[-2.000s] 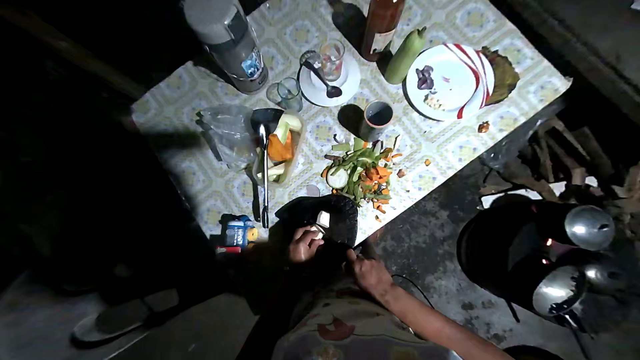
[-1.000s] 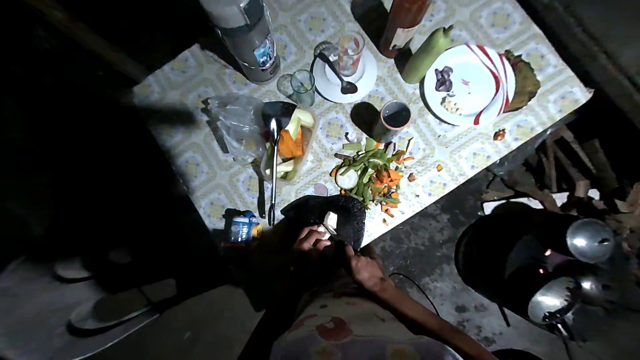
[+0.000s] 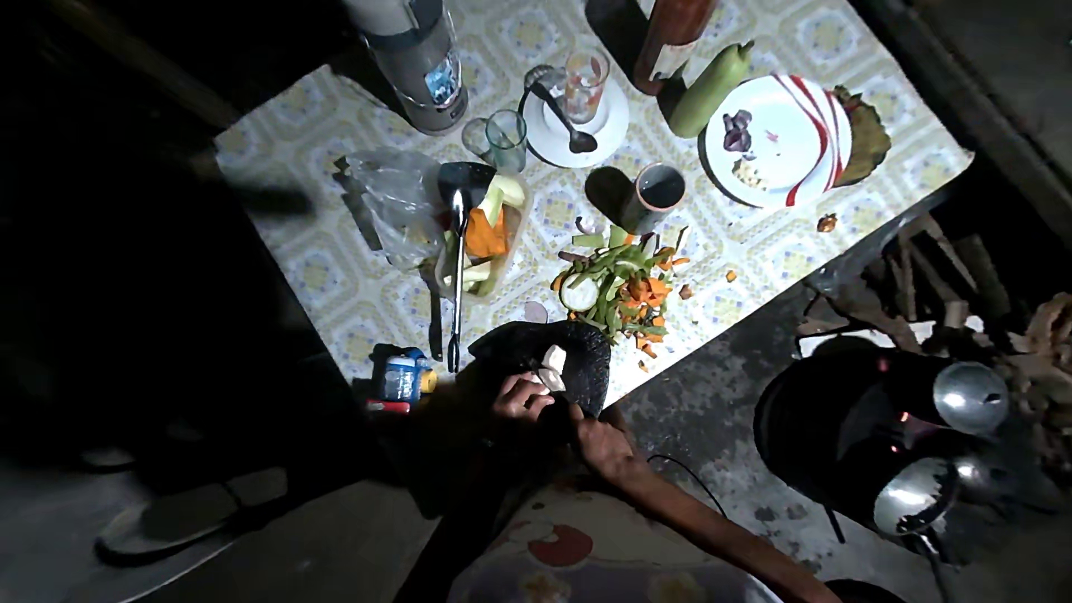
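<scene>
My left hand (image 3: 523, 397) grips a pale, peeled food piece (image 3: 552, 368) over a dark board or shallow stone slab (image 3: 586, 342) at the table's near edge. Close to its right, my right hand (image 3: 600, 437) is closed around a dark object, probably a knife handle; the shade hides most of it. Beyond the slab lies a heap of green and orange vegetable peelings (image 3: 628, 293). To the left, a clear container (image 3: 512, 226) holds cut vegetables, with a long metal-handled ladle (image 3: 457, 285) lying across it.
A flask (image 3: 423, 75), glass tumbler (image 3: 507, 141), saucer with a spoon (image 3: 615, 138), dark-filled cup (image 3: 657, 191), bottle (image 3: 674, 42), green gourd (image 3: 712, 90) and striped plate (image 3: 779, 167) stand farther back. A plastic bag (image 3: 394, 201) lies left. Metal pots (image 3: 970, 397) and firewood (image 3: 946, 268) are at right.
My hands stay close together over the dark slab, with the pale piece still in my left. The view has shifted slightly.
</scene>
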